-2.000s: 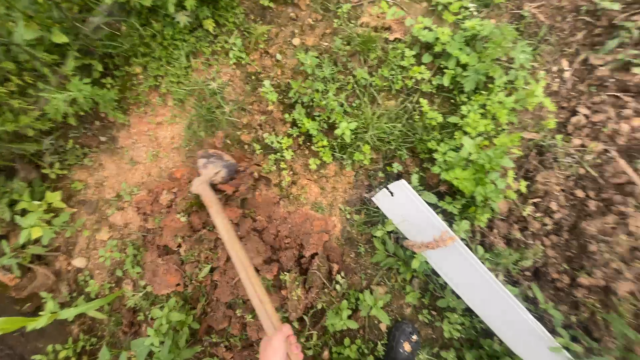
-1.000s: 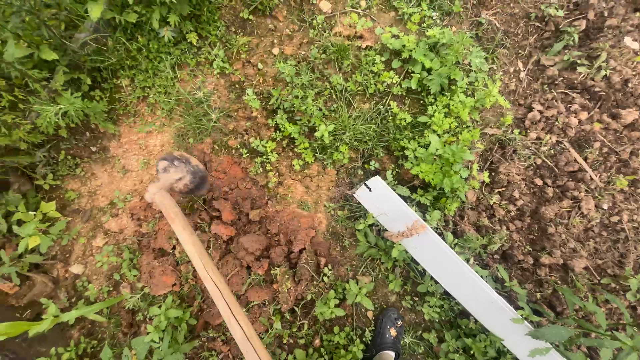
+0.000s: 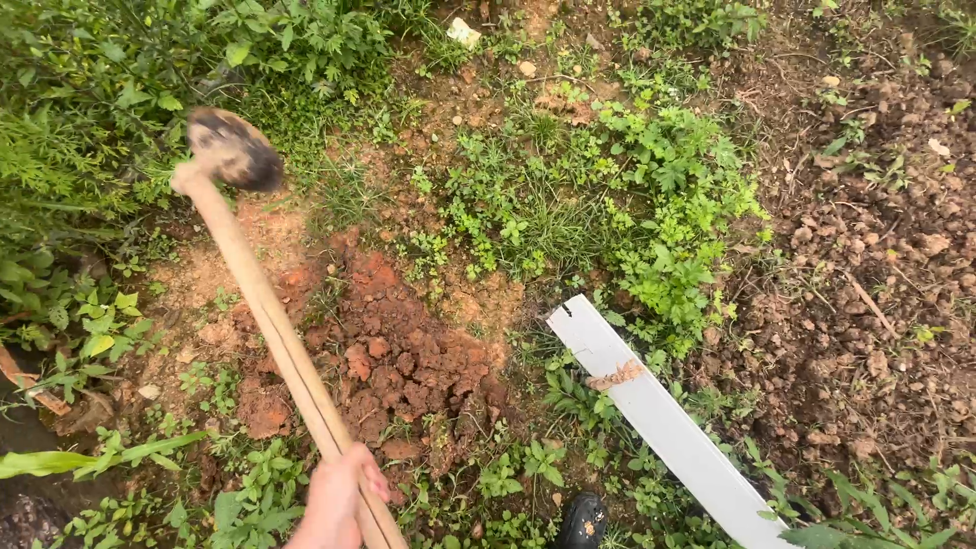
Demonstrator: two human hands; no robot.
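Observation:
My left hand (image 3: 335,496) is closed around the wooden handle of a hoe (image 3: 278,328) at the bottom of the view. The handle runs up and left to a dark, soil-smeared metal head (image 3: 235,149), slightly blurred, over the edge of the green weeds. Below and right of the head lies a patch of broken reddish soil (image 3: 404,358). My right hand is not in view.
A long pale grey board or panel (image 3: 671,435) with a clod on it lies at lower right. A dark shoe (image 3: 583,522) shows at the bottom edge. Weeds (image 3: 663,229) grow centre right, beside brown tilled soil (image 3: 862,305).
The hoe head has moved up and left, from over the reddish soil to over the edge of the weeds. My left hand, out of view one second ago, shows on the handle.

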